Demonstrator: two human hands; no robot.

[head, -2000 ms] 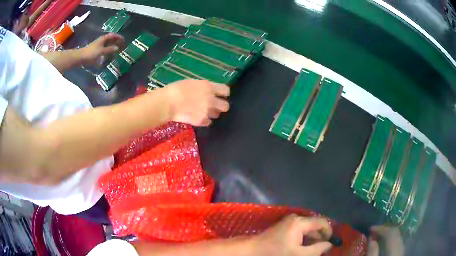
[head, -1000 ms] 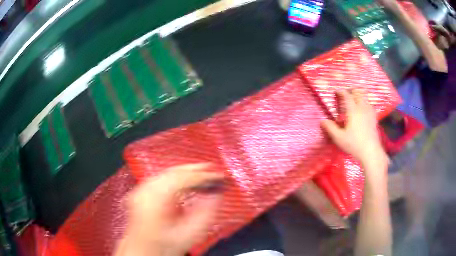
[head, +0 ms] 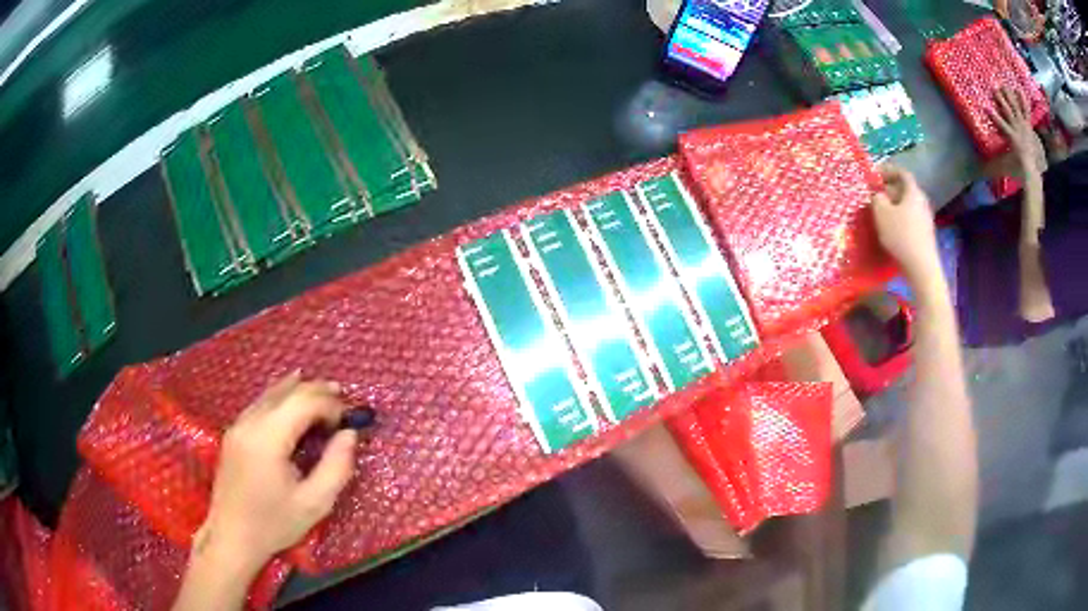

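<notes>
A long strip of red bubble wrap (head: 418, 322) lies across the dark bench, with its left end folded over. A green PCB panel of several joined strips (head: 618, 313) lies on it, right of the middle. A thick red wrapped bundle (head: 782, 215) sits at the panel's right edge. My left hand (head: 280, 460) is curled low over the wrap, left of the panel, with a small black object (head: 356, 418) between its fingers. My right hand (head: 909, 221) grips the bundle's right edge; part of its fingers is hidden.
Overlapping green PCB panels (head: 298, 167) and a two-strip piece (head: 78, 287) lie at back left. A lit smartphone (head: 714, 42) and more boards (head: 841, 54) are at the back. Another person's hand (head: 1017, 119) touches a red bundle (head: 988, 78). An open carton (head: 704, 507) holds red bundles below.
The wrap that lay over the middle has moved left with my left hand, and the green panel now shows. My right hand has moved from the bundle's top to its right edge.
</notes>
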